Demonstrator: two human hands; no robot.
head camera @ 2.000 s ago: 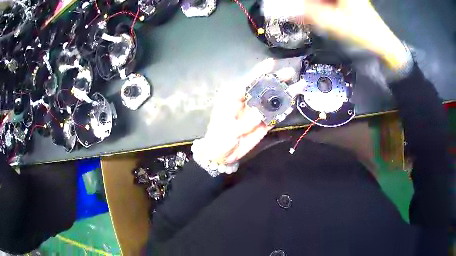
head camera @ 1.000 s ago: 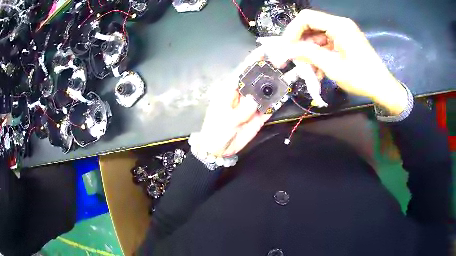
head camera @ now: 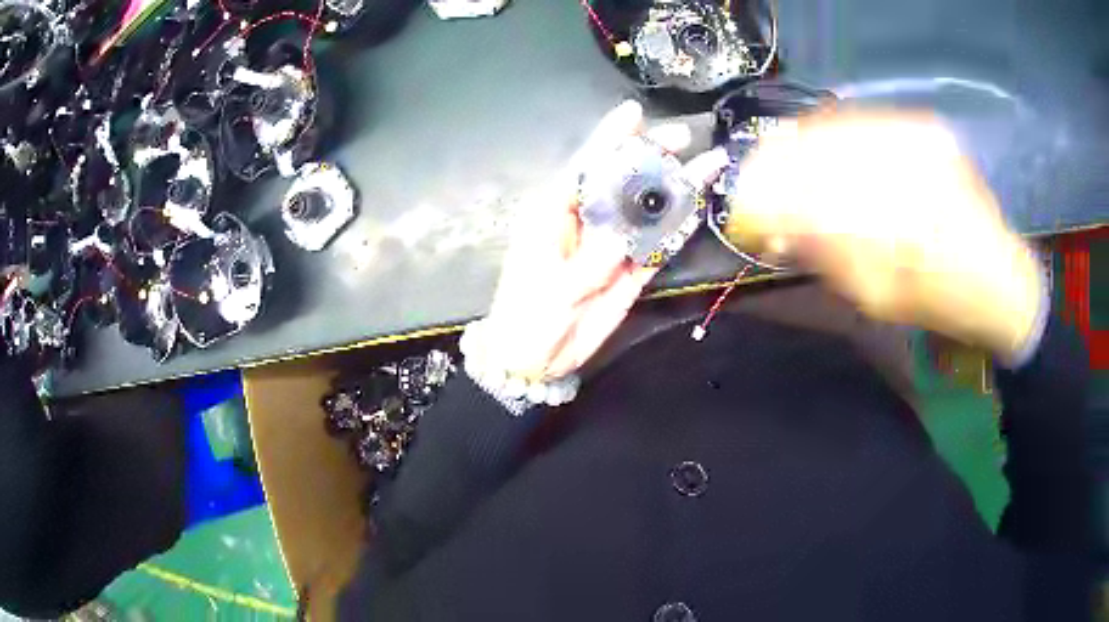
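My left hand (head camera: 559, 273), overexposed, holds a lens module (head camera: 642, 198) on its small board, with the dark lens centre facing up. My right hand (head camera: 888, 219) is blurred and lies over a round black camera housing (head camera: 744, 119) just right of the module. I cannot tell whether its fingers grip anything. A pale strip joins the module's edge towards the housing. A short red lead wire (head camera: 725, 300) with a white plug hangs from the housing past the bench edge.
Another part-built unit (head camera: 688, 46) lies behind the hands. A loose lens board (head camera: 319, 207) lies on the dark bench (head camera: 426, 231). Wired units (head camera: 219, 280) crowd the left. A cardboard box (head camera: 286, 468) with parts is below the edge. A dark sleeve (head camera: 91, 498) is at lower left.
My right hand has moved down and right from beside the module to over the housing. A white piece seen in its fingers a second ago is no longer visible. My left hand still holds the module.
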